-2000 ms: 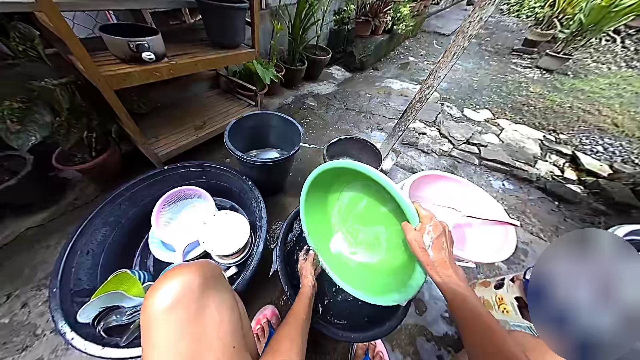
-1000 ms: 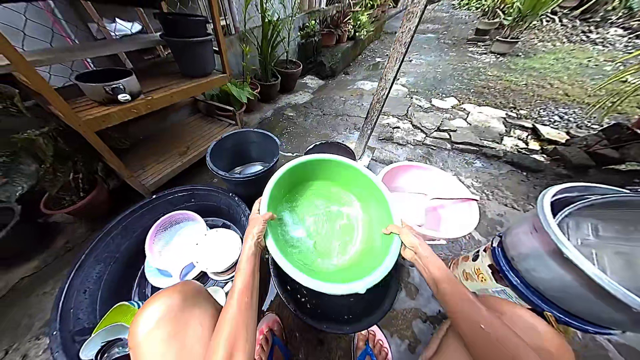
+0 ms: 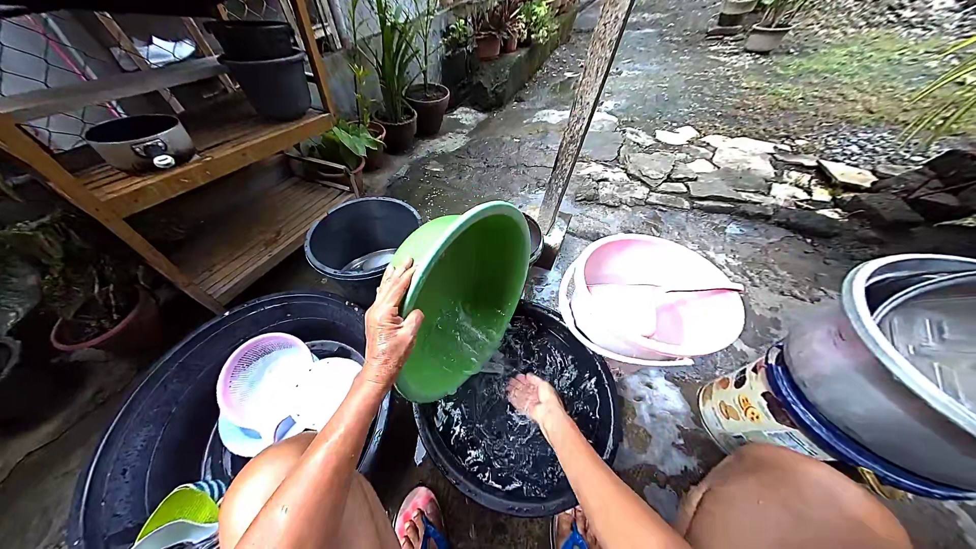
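Note:
My left hand grips the rim of a green plastic basin, which is tilted steeply on its side with its inside facing right. Water shows on the basin's inner wall. Its lower edge is over a round black tub of rippling water, between my feet. My right hand is over that water, fingers spread, holding nothing. To the left, a large black basin holds a pink strainer, white dishes and a lime-green plastic item.
A dark bucket stands behind the green basin. Pink basins lie on the wet ground at right, near large metal pots over a patterned container. A wooden post rises ahead. A wooden shelf holds a pot and black buckets.
The green basin was held in both hands a second ago and is now tipped on its side in my left hand. My right hand has let go and moved down to the black tub's water.

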